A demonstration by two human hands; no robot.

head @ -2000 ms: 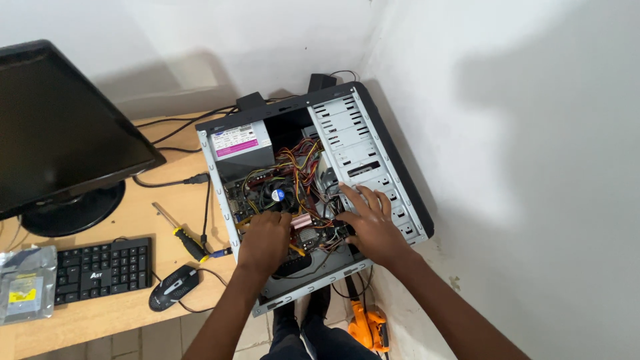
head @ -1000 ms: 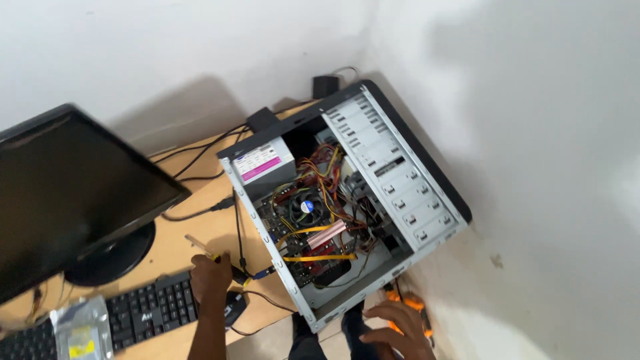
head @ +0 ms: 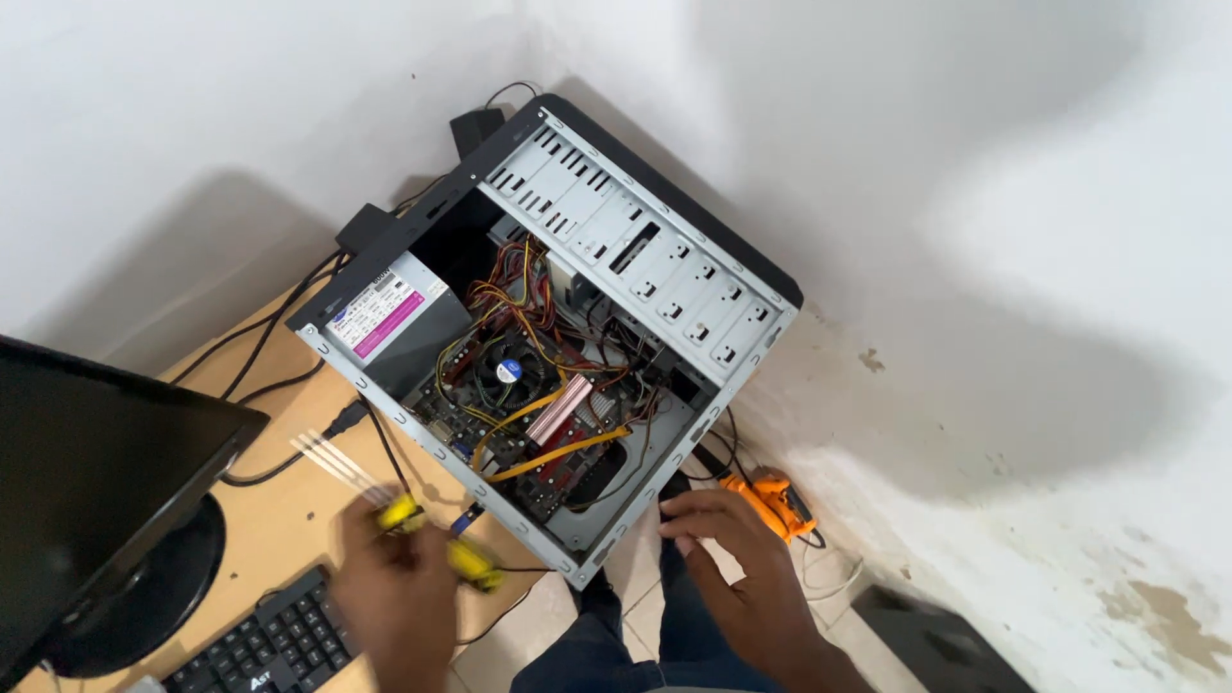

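Observation:
An opened desktop computer case lies tilted across the desk corner, its inside facing me. In it are a power supply unit, a CPU cooler fan, a pinkish metal heatsink, yellow flat cables and bundled power wires. My left hand, blurred by motion, holds a yellow-and-black screwdriver left of the case's lower corner; its shaft points up-left. My right hand is below the case's lower right edge, fingers loosely curled and apart, nothing in it.
On the wooden desk are a monitor, a black keyboard and black cables. Two black adapters stand behind the case. An orange power tool lies low beside the wall. A dark panel is on the tiled floor.
Both hands were inside the case; they have come out of it. My left hand has picked up the screwdriver, which lay on the desk, and lifted it. The view has shifted.

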